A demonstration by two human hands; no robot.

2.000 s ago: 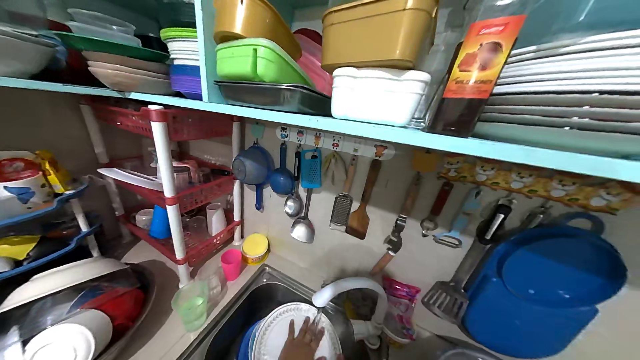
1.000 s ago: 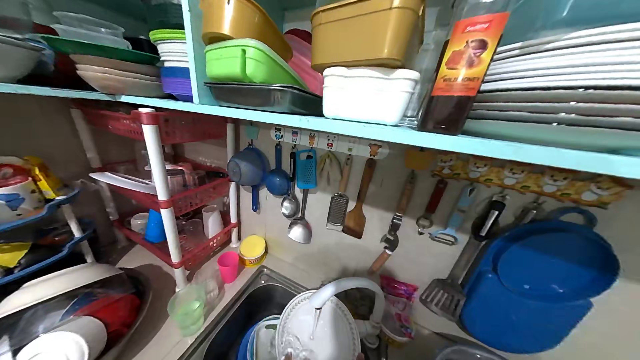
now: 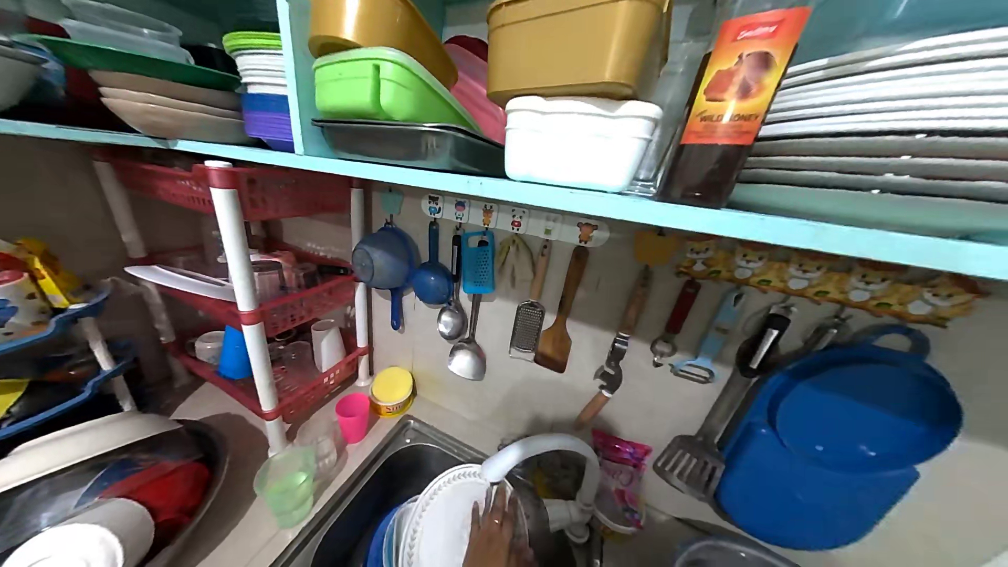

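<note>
Under the mouth of a white curved faucet (image 3: 543,445), a white plate with a patterned rim (image 3: 445,508) stands tilted in the metal sink (image 3: 409,441). What looks like my right hand (image 3: 498,529) lies against the plate's face, fingers spread and pointing up, wet, gripping nothing. The lower part of that hand is cut off by the frame's bottom edge. Other dishes, one of them blue (image 3: 379,539), sit left of the plate in the sink. My left hand is not in view.
A teal shelf edge (image 3: 441,183) crosses above the sink, loaded with plates, tubs and a bottle (image 3: 736,102). Utensils and a blue board (image 3: 819,472) hang on the wall. Cups (image 3: 287,484) and a red rack (image 3: 299,394) stand left; a pink packet (image 3: 620,480) is behind the faucet.
A hand lay on the plate two seconds ago, was lower and mostly out of view one second ago, and is on the plate's face again now.
</note>
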